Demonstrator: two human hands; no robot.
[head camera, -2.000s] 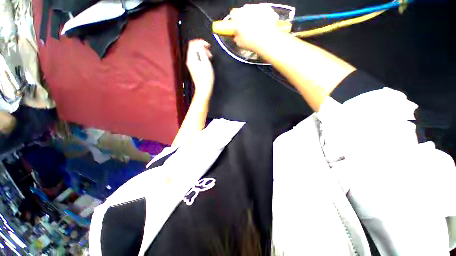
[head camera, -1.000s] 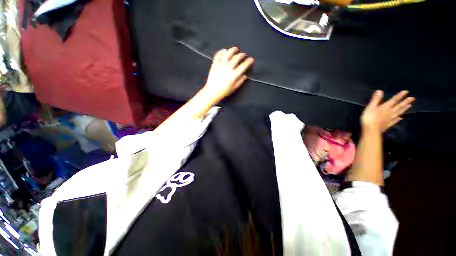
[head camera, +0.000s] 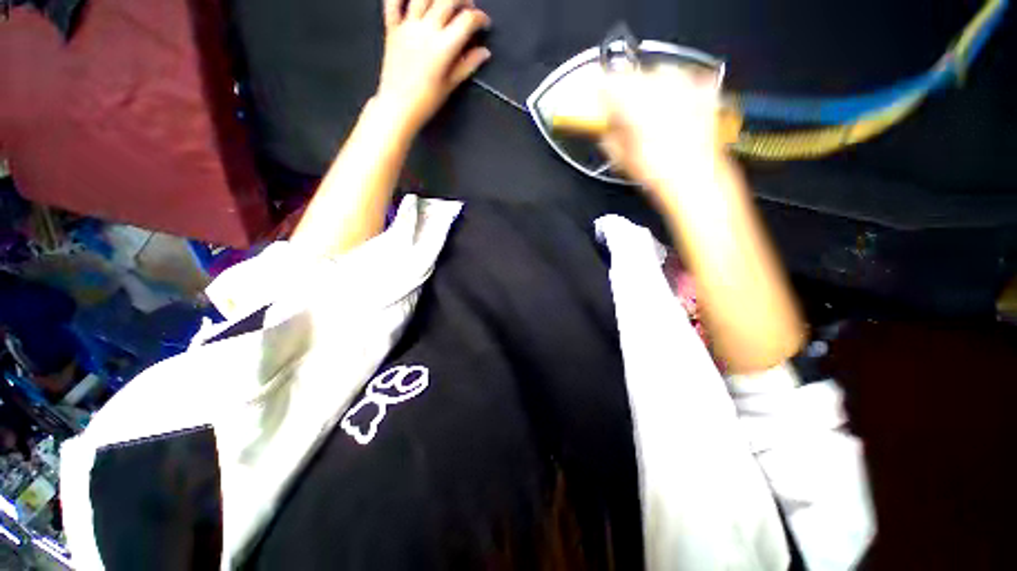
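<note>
A steam iron (head camera: 574, 95) with a pale-rimmed pointed plate and yellow handle is on black cloth, its tip pointing left. My right hand (head camera: 664, 123), blurred, is closed around its handle. My left hand (head camera: 429, 50) lies on the dark cloth to the left of the iron, fingers spread and partly cut off by the top edge. A thin pale edge line of a dark strip (head camera: 499, 94) runs between my left hand and the iron. The strip's outline is hard to see against the black table cover (head camera: 312, 89).
Blue and yellow hoses (head camera: 848, 117) run from the iron's rear to the upper right. A dark red block (head camera: 123, 123) stands at the left. Cluttered items (head camera: 134, 273) lie below it. A pink item (head camera: 686, 292) shows beside my right forearm.
The iron was lying alone at the top a second ago; my right hand has left the cloth and now holds it closer in. My left hand has moved up and left in view.
</note>
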